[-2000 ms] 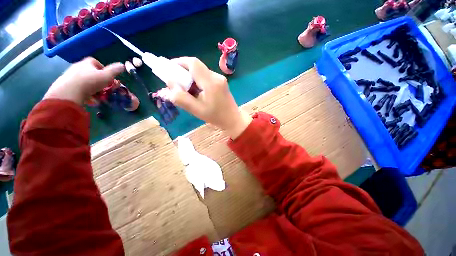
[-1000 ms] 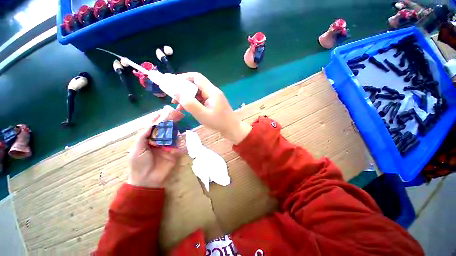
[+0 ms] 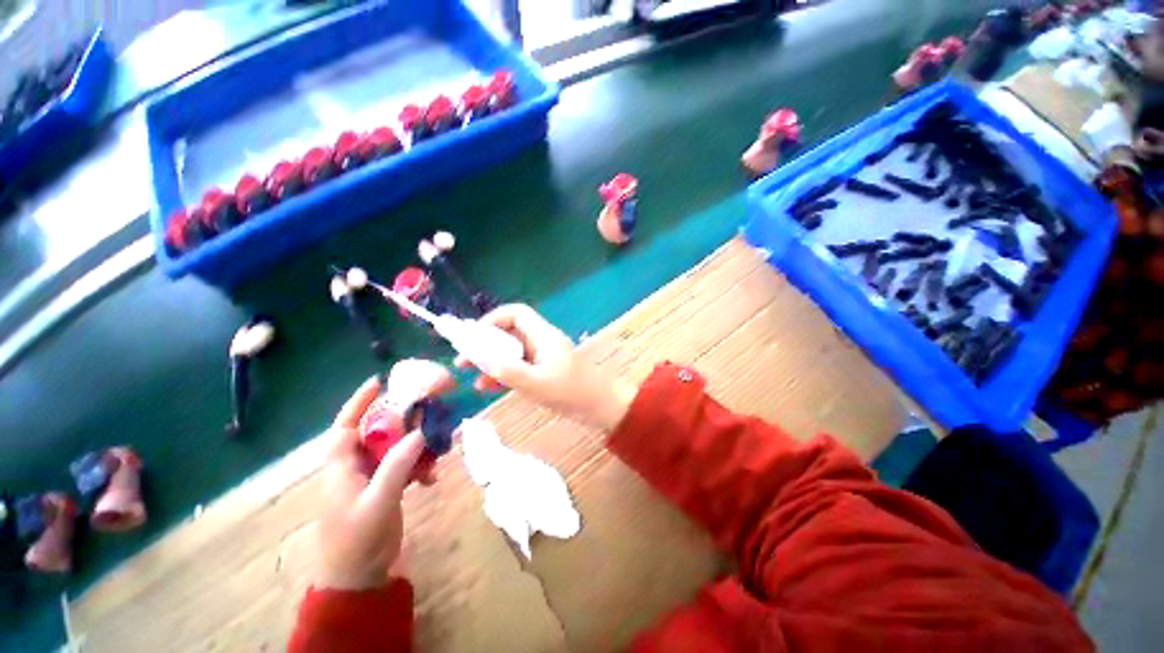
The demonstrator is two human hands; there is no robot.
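My left hand [image 3: 364, 504] holds a figurine body [image 3: 406, 421] above the cardboard mat, its flesh-coloured base up and its red part towards my palm, with a dark piece on its right side. My right hand [image 3: 543, 364] is closed around a white glue bottle [image 3: 481, 344], whose thin nozzle points up and left over the belt. A crumpled white tissue [image 3: 521, 491] lies on the cardboard mat [image 3: 753, 383]. Black leg parts with cream ends [image 3: 240, 370] lie on the green belt, beside another red-topped body [image 3: 412, 288].
A blue tray [image 3: 370, 194] with a row of red-topped bodies stands beyond the belt. A blue tray [image 3: 817, 274] of black parts is at right, above a dark lower crate [image 3: 1066, 523]. More bodies [image 3: 618, 211] lie along the belt. Part of a person [image 3: 1111, 319] shows at the right edge.
My left hand went from the belt to the mat with a body, which is now turned base up. My right hand still holds the bottle. The view has shifted, showing more of the far tray.
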